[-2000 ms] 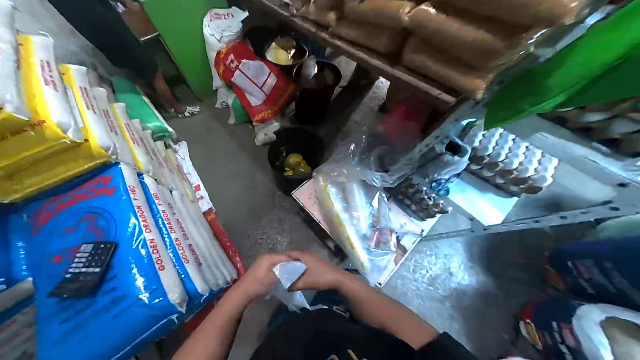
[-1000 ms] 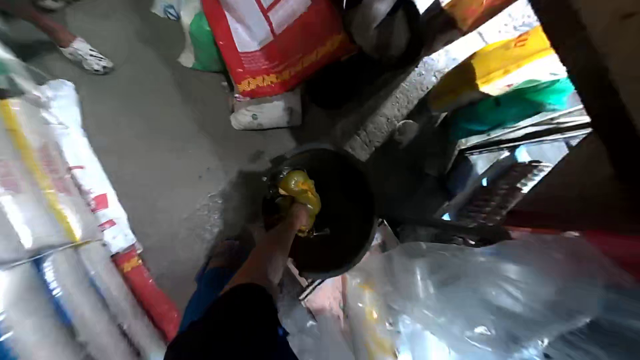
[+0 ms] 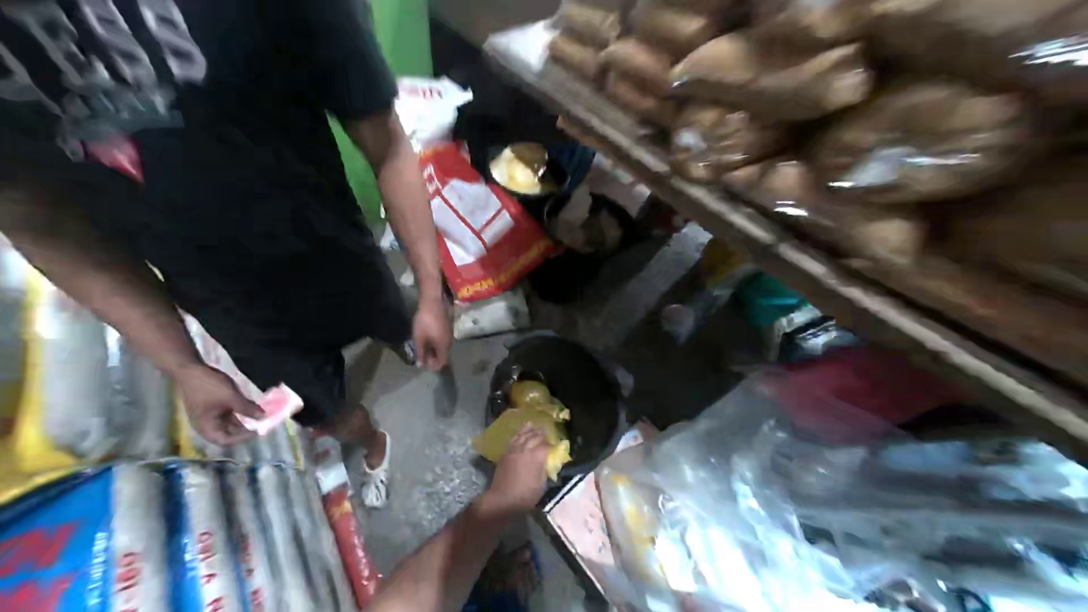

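Note:
My left hand (image 3: 520, 467) reaches from the bottom of the view to the near side of a black round tub (image 3: 591, 395). Its fingers are closed on a yellow plastic bag (image 3: 503, 433), which lies partly across the tub's rim. Another rounded yellow bundle (image 3: 531, 393) sits just beyond the fingers inside the tub. My right hand is out of view. To the left stands a person in dark clothes (image 3: 246, 195), whose one hand (image 3: 212, 404) holds a folded pinkish paper (image 3: 274, 410); their other hand (image 3: 432, 334) hangs down.
Stacked plastic sacks (image 3: 144, 544) line the lower left. A red and white sack (image 3: 480, 225) and a black container with pale contents (image 3: 523, 170) stand beyond the tub. A shelf edge (image 3: 765, 229) with brown packs crosses the upper right; clear plastic (image 3: 731, 501) lies below.
Two seconds ago both hands were together on a small whitish piece; now my left hand is at the tub on the yellow bag. A person now stands close on the left. The view has swung.

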